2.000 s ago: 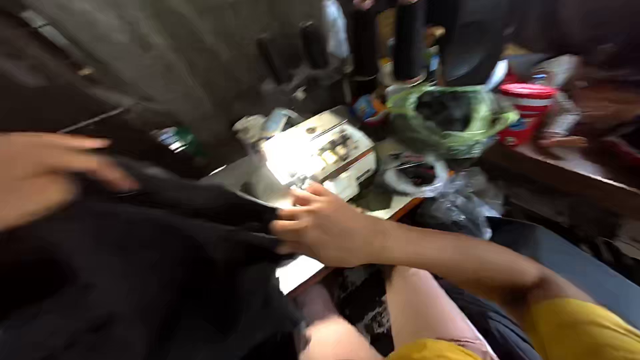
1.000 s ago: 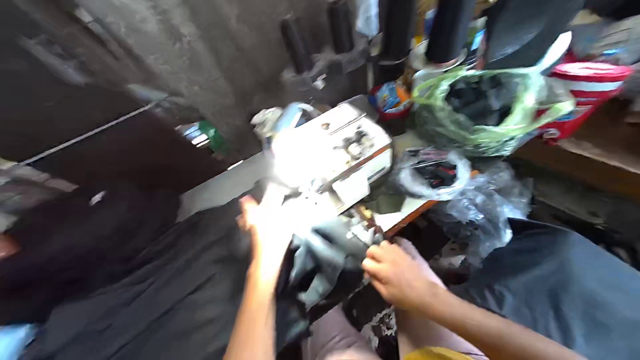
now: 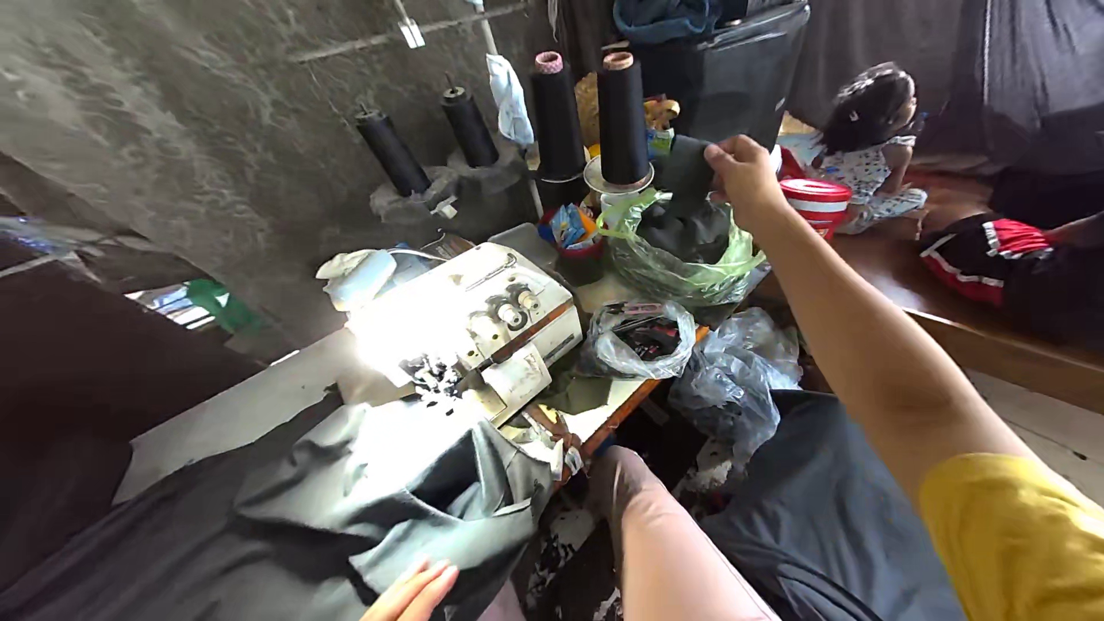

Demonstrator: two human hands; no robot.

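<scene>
My right hand (image 3: 749, 179) pinches a piece of dark fabric (image 3: 688, 172) above a green plastic bag (image 3: 690, 280) that holds more dark cloth. At the lower edge, my left hand (image 3: 416, 593), only its fingers in view, lies against a large dark garment cloth (image 3: 345, 509). That cloth spreads over the table in front of a white overlock sewing machine (image 3: 552, 332), whose left part is washed out by bright light. Whether the left fingers grip the cloth does not show.
Black thread cones (image 3: 623, 121) stand behind the machine. A clear plastic bag (image 3: 642, 345) with small items sits at the table's right edge (image 3: 634, 405). Crumpled plastic (image 3: 733, 379) lies beside it. A red and white bucket (image 3: 815, 207) and a seated person (image 3: 871, 155) are at the back right.
My right hand has moved from the cloth by the machine to above the green bag and now holds a dark piece. My left hand has moved back from the machine. The view has shifted.
</scene>
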